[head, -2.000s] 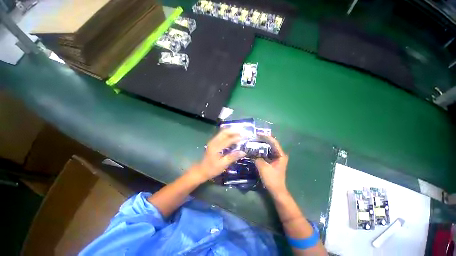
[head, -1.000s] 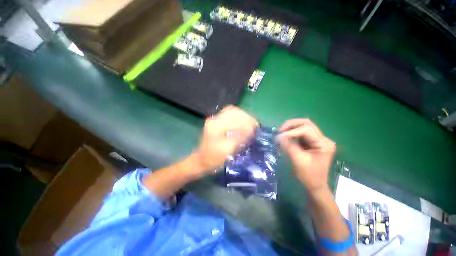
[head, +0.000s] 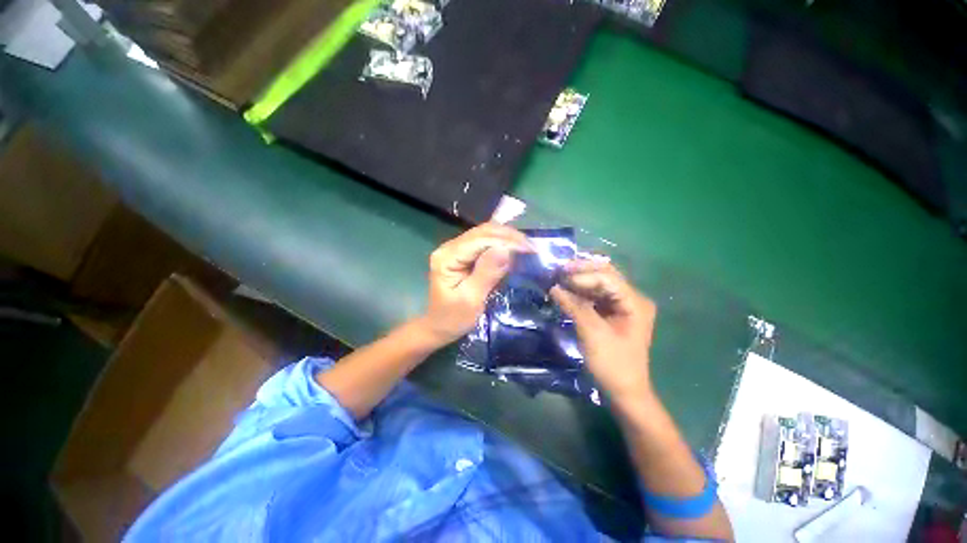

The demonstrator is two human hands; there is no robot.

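Note:
A shiny silver-violet antistatic bag (head: 533, 337) lies in front of me over other film on the bench. My left hand (head: 467, 278) pinches the film near its upper left part. My right hand (head: 607, 318) has its fingers on the film at the upper right. Whether a board is inside the bag cannot be told. A single power supply board (head: 563, 117) lies on the green surface beyond my hands.
Black foam sheet (head: 477, 85) with boards (head: 399, 70) at upper left, edged by a bright green strip (head: 308, 72). Cardboard stack (head: 201, 42) behind it. White sheet (head: 742, 477) at right bears two boards (head: 805, 458) and a pale strip tool (head: 832, 515). Open carton (head: 159, 392) at lower left.
The board held between my hands two seconds ago no longer shows there. My hands have come closer together than one second ago and hold the film. The view has shifted.

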